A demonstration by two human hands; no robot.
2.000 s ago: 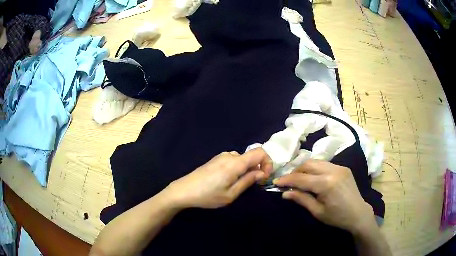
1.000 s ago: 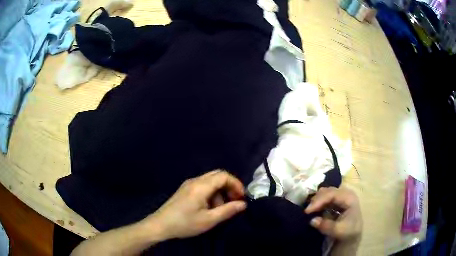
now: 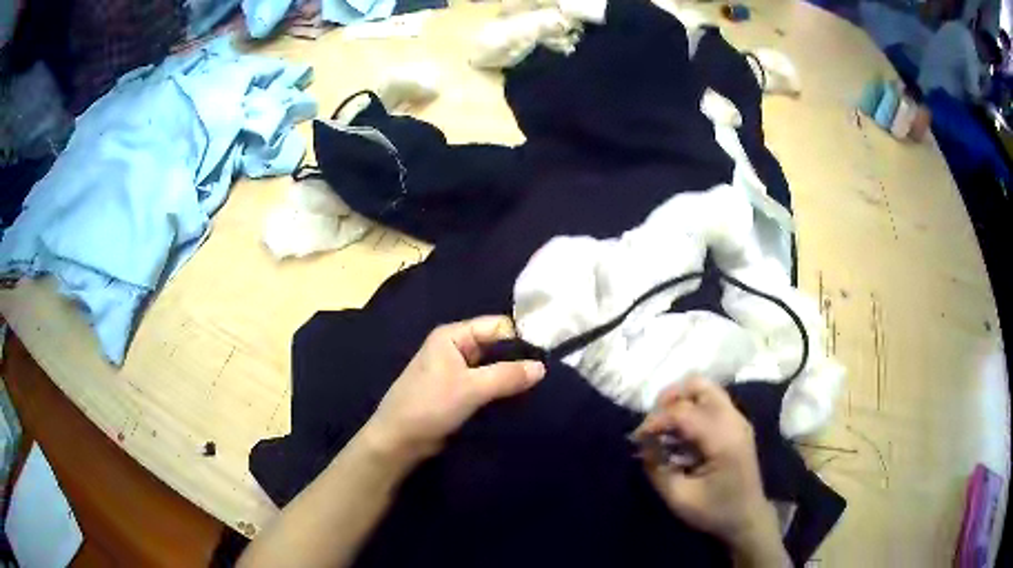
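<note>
A large black garment (image 3: 467, 444) lies spread in front of me. A puffy white ruffle (image 3: 578, 283) bunches on its right half, with a thin black strap (image 3: 639, 302) looping over it. My left hand (image 3: 461, 383) pinches the black cloth between thumb and fingers, at the ruffle's lower left edge. My right hand (image 3: 705, 460) is just below the ruffle, curled around small dark metal snips (image 3: 673, 447); it is somewhat blurred, and the blades are hard to make out.
Light blue garments (image 3: 144, 183) lie piled at the left. A black cup-shaped piece (image 3: 367, 166) lies at the upper left. The pale wooden table (image 3: 889, 277) bears small spools (image 3: 885, 105) at the upper right and a pink packet (image 3: 978, 516) at the lower right edge.
The view has shifted. The white ruffle is spread wider, with the strap across it. My left hand now pinches the cloth at the ruffle's left edge; my right hand has turned, showing the snips.
</note>
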